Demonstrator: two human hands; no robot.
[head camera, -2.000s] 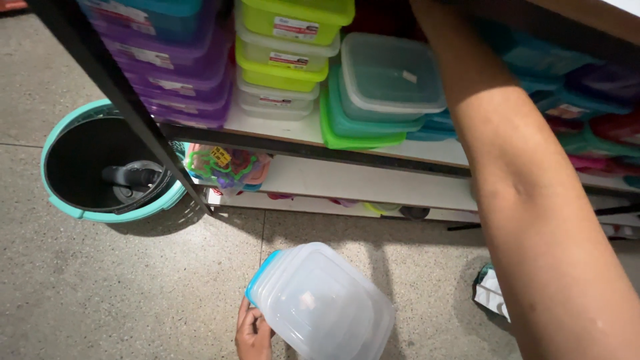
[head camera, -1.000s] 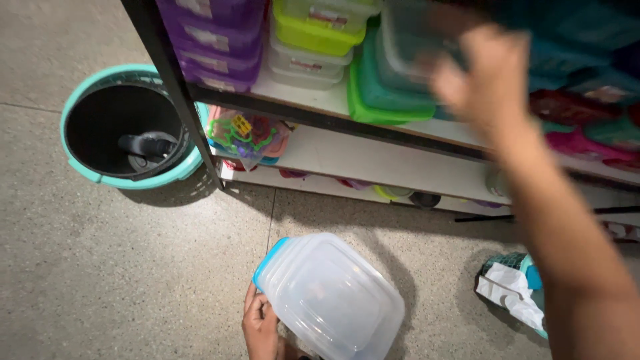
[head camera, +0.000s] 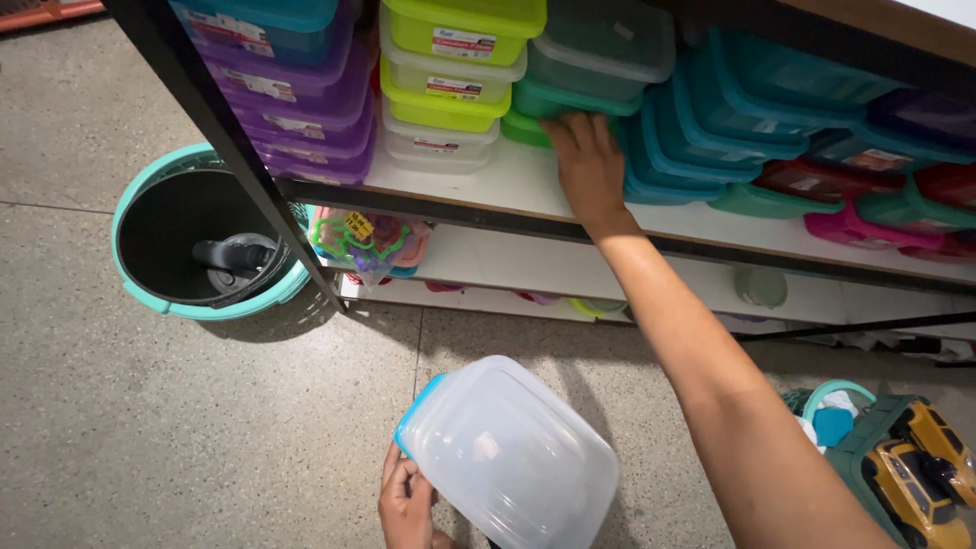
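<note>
My left hand (head camera: 408, 496) holds a clear plastic container with a blue lid (head camera: 518, 457) by its lidded edge, above the floor at the bottom centre. On the upper shelf, the fingers of my right hand (head camera: 587, 156) touch the front of a stack of green containers (head camera: 583, 99), topped by a container with a translucent clear lid (head camera: 602, 46); the fingertips are partly hidden, so a grip cannot be told. Left of this stack stand lime and clear containers (head camera: 446, 99) and purple containers (head camera: 305, 114); on its right are blue containers (head camera: 686, 145).
A black metal upright (head camera: 206, 114) borders the shelf's left end. Beside it on the floor stands a teal basket with a black bucket inside (head camera: 137, 286). Lower shelves hold bagged colourful items (head camera: 366, 236) and a round container (head camera: 761, 287). Yellow toy cars (head camera: 915, 488) lie in a green crate at lower right.
My right hand, blurred over the stack a second ago, is now at the front of the green containers. My left hand keeps hold of the clear container. The view has shifted, showing the toy cars.
</note>
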